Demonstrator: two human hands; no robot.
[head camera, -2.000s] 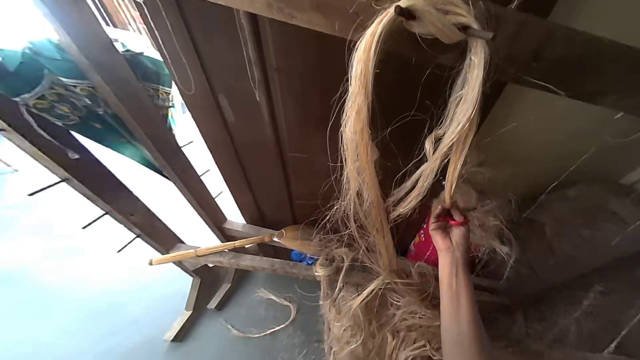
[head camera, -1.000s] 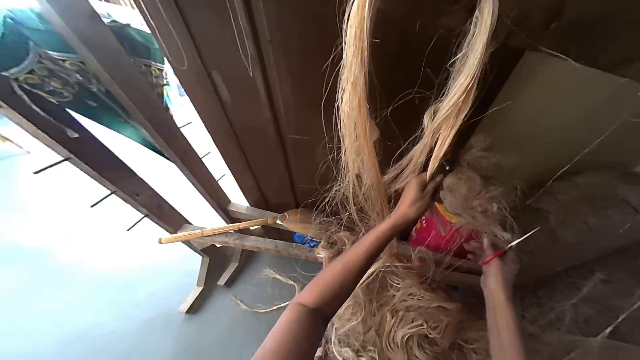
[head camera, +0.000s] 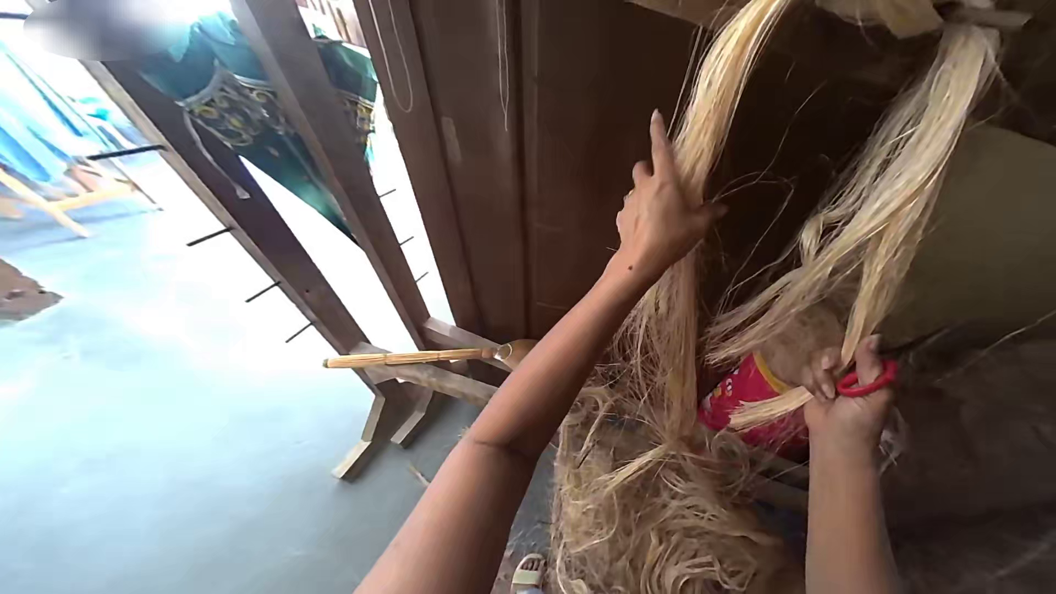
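Observation:
Two long hanks of pale plant fibre hang from a wooden bar at the top. My left hand (head camera: 660, 210) is at the left hank (head camera: 722, 107), its index finger stretched up and the other fingers partly hidden behind or among the strands. My right hand (head camera: 854, 396), lower right, pinches the lower end of the right hank (head camera: 907, 190), whose tip sticks out leftward. Red-handled scissors (head camera: 866, 379) hang on the same hand, the blades dim against the dark background. Below lies a tangled heap of fibre (head camera: 668, 520), beside a red printed cloth (head camera: 747, 396).
A straw broom (head camera: 412, 357) with a light handle rests across the wooden frame's base (head camera: 445, 379) at left. Wooden posts with metal pegs (head camera: 264, 290) and a teal patterned cloth (head camera: 247, 115) stand behind. A sandalled foot (head camera: 529, 571) shows at the bottom.
My left hand has moved from the lower end of the right hank up to the left hank. My right hand, lower with the scissors a second ago, now grips the right hank's end.

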